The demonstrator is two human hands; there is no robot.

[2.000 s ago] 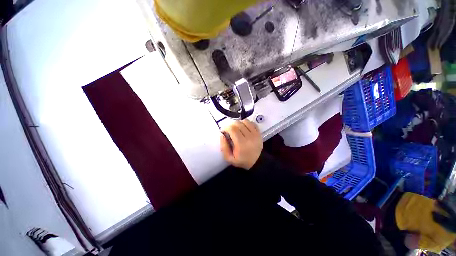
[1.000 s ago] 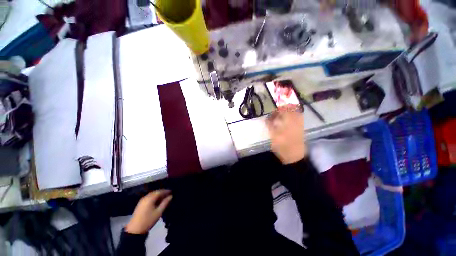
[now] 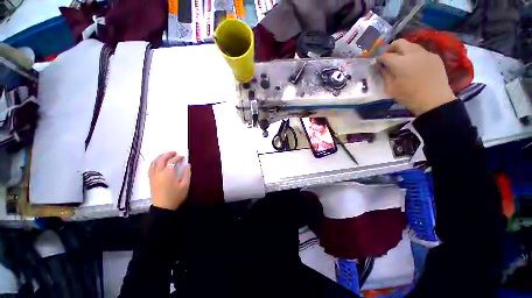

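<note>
The maroon panel (image 3: 204, 154) lies on the white table, with a pale panel (image 3: 240, 166) along its right side, left of and below the needle area (image 3: 254, 113). My left hand (image 3: 170, 181) rests on the table at the maroon panel's left edge, fingers curled; whether something small is between the fingertips is unclear. My right hand (image 3: 419, 75) is at the right end of the white sewing machine head (image 3: 291, 87), fingers bent down onto its top; what they touch is hidden. Black-handled snips (image 3: 284, 137) lie right of the needle.
A lit smartphone (image 3: 319, 138) and a thin dark stick (image 3: 346, 149) lie below the machine head. A yellow tube (image 3: 235, 49) stands above its left end. Stacked pale panels (image 3: 64, 128) lie at left. Maroon and white pieces (image 3: 364, 233) hang by a blue basket (image 3: 421, 204). A red bag (image 3: 455, 58) is behind.
My right hand has moved from near the needle, past the phone, up to the machine's right end. My left hand has come up from the lap onto the table. The view has turned and shifted.
</note>
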